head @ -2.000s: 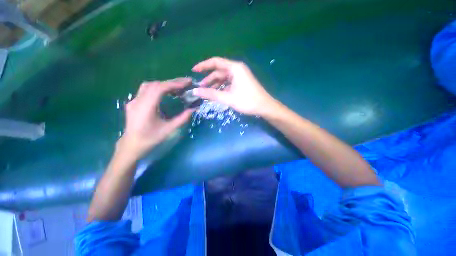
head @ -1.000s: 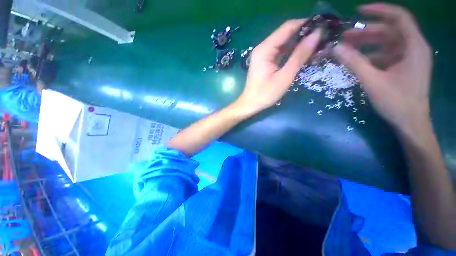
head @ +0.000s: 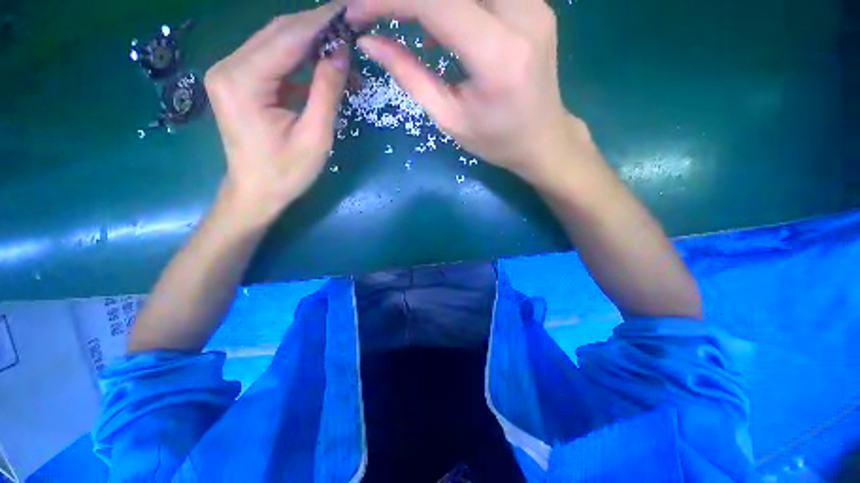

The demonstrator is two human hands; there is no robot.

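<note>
A dark round unit (head: 337, 36) is held between the fingertips near the top edge, mostly hidden by the fingers. My left hand (head: 273, 108) grips it from the left with thumb and fingers. My right hand (head: 486, 80) is at its right side, thumb and fingertips close around its edge; whether it touches or holds a tiny clip cannot be seen. A loose pile of tiny white-silver clips (head: 382, 102) lies on the green surface below and between the hands, with strays around it.
Two dark units lie left of my left hand, an upper one (head: 160, 57) and a lower one (head: 182, 100), on the glossy green surface (head: 754, 123). A white printed carton (head: 61, 363) is at the lower left, below the surface's near edge.
The view has shifted, so hands and clip pile appear further left than one second ago. My right hand has come closer to the unit. My left hand still holds the unit.
</note>
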